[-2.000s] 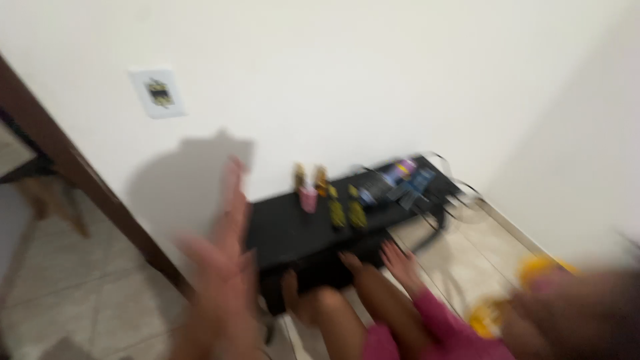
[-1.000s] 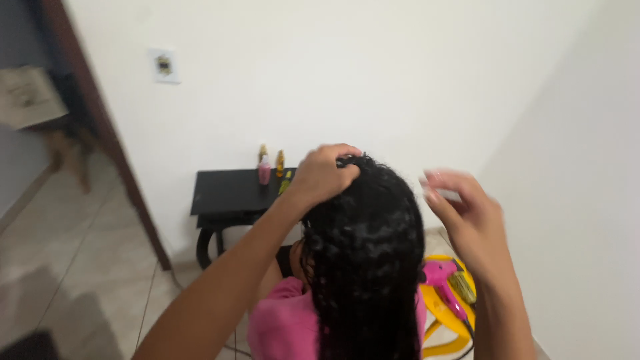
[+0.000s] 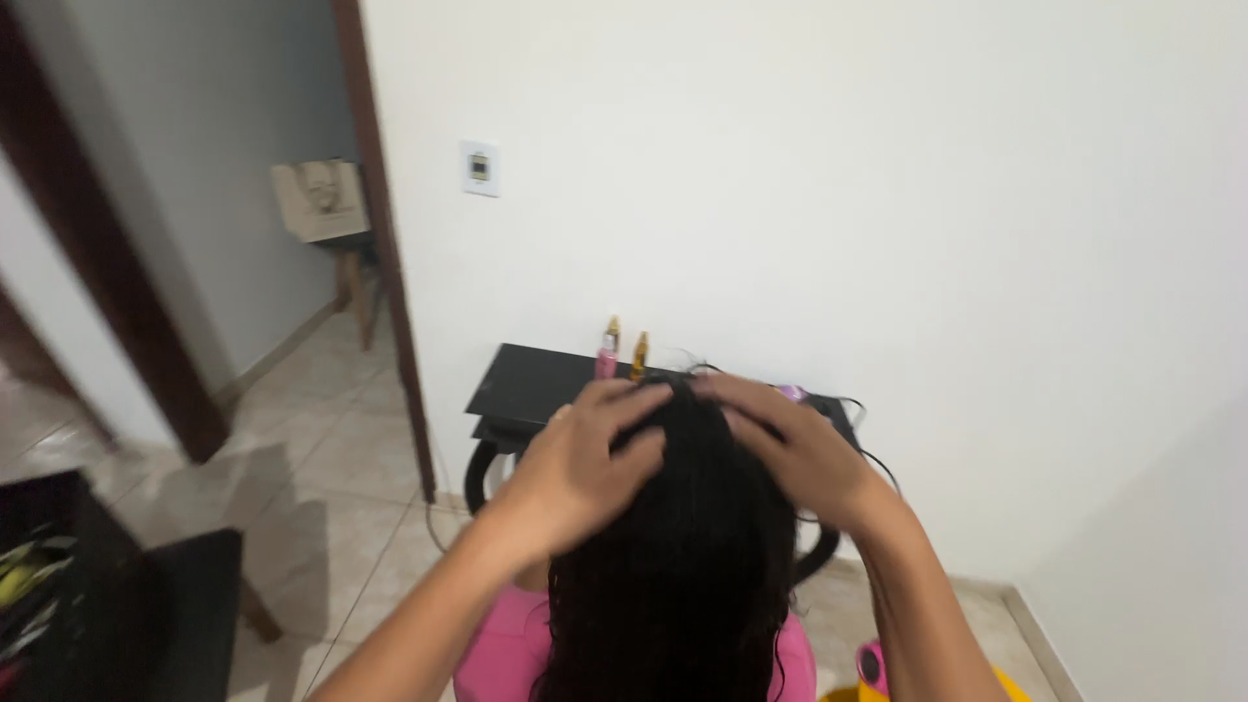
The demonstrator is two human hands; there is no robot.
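Observation:
Long dark wavy hair (image 3: 682, 565) hangs down the back of a seated person in a pink top (image 3: 502, 639). My left hand (image 3: 600, 453) rests on the left side of the crown, its fingers spread and slightly bent. On the right side of the crown lies my right hand (image 3: 795, 444), fingers also apart, their tips near the top of the head. Neither hand holds a tool. Beyond the head, a pink bottle (image 3: 606, 359) and an amber bottle (image 3: 640, 357) stand on a black table (image 3: 536, 385).
Black cables (image 3: 882, 468) hang from the table's right side. A pink hair dryer (image 3: 871, 665) and a yellow object (image 3: 1009, 687) are low at right. At left are a black chair (image 3: 195, 604), a dark door frame (image 3: 375, 244) and a tote bag (image 3: 322, 200) on a stool.
My right hand, raised off the hair one second ago, now touches the head. My left hand remains on the crown. The view has shifted.

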